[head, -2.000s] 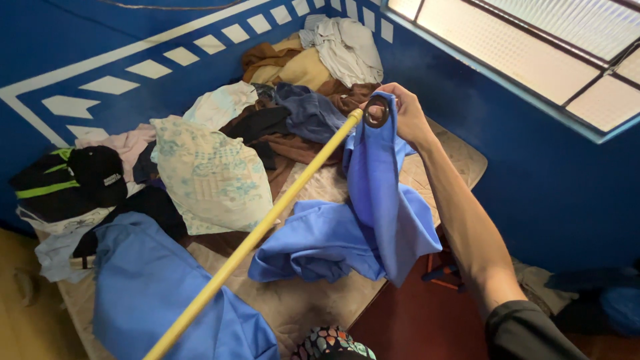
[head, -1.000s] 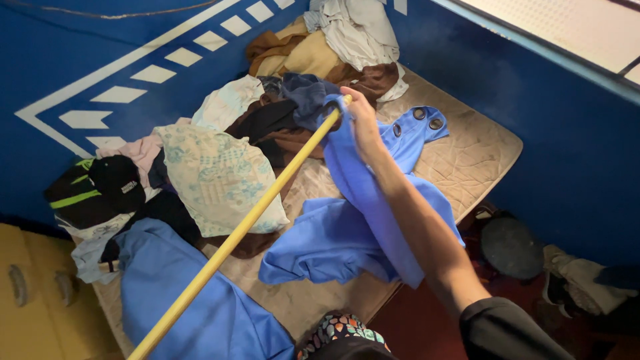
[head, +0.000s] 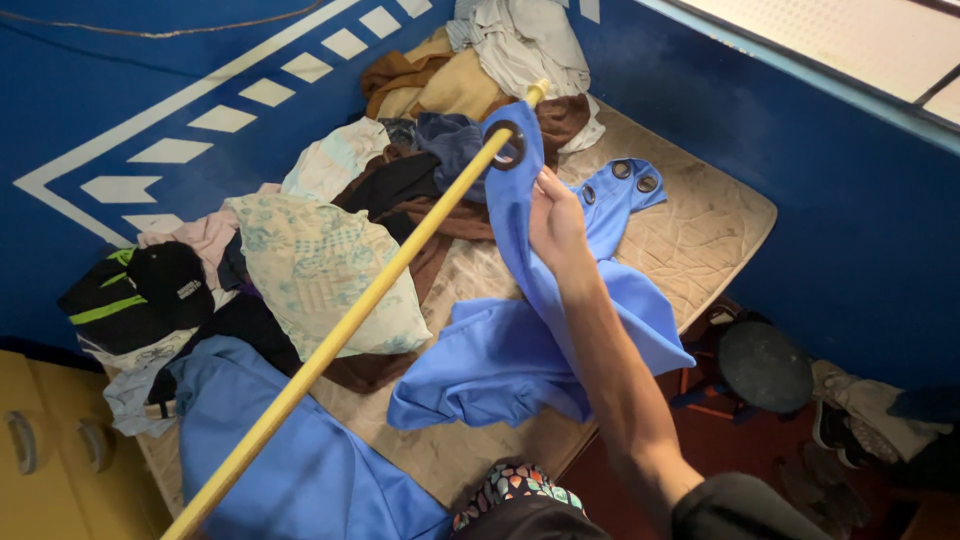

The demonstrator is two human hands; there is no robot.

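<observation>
My right hand [head: 557, 217] grips a blue curtain [head: 504, 360] just below a dark eyelet ring [head: 504, 145]. A yellow rod [head: 375, 289] runs diagonally up from the lower left and passes through that ring, its ribbed tip sticking out beyond the cloth. More dark eyelets show on the curtain's top edge [head: 634, 180], lying on the mattress to the right of the hand. The rest of the curtain hangs and bunches on the mattress. Another piece of blue cloth [head: 285, 450] lies at the lower left, beneath the rod. My left hand is out of view.
A bare mattress [head: 690, 217] bears a heap of clothes, a patterned pillow [head: 322, 270] and a black cap [head: 171, 283]. Blue walls meet behind it, with a window at the upper right. A round stool [head: 765, 367] and shoes stand at the right, a yellow cabinet [head: 52, 442] at the left.
The rod's tip, beside the held eyelet two seconds ago, now sticks out through it. My right hand has moved from the ring down onto the cloth below. The view has tilted downward.
</observation>
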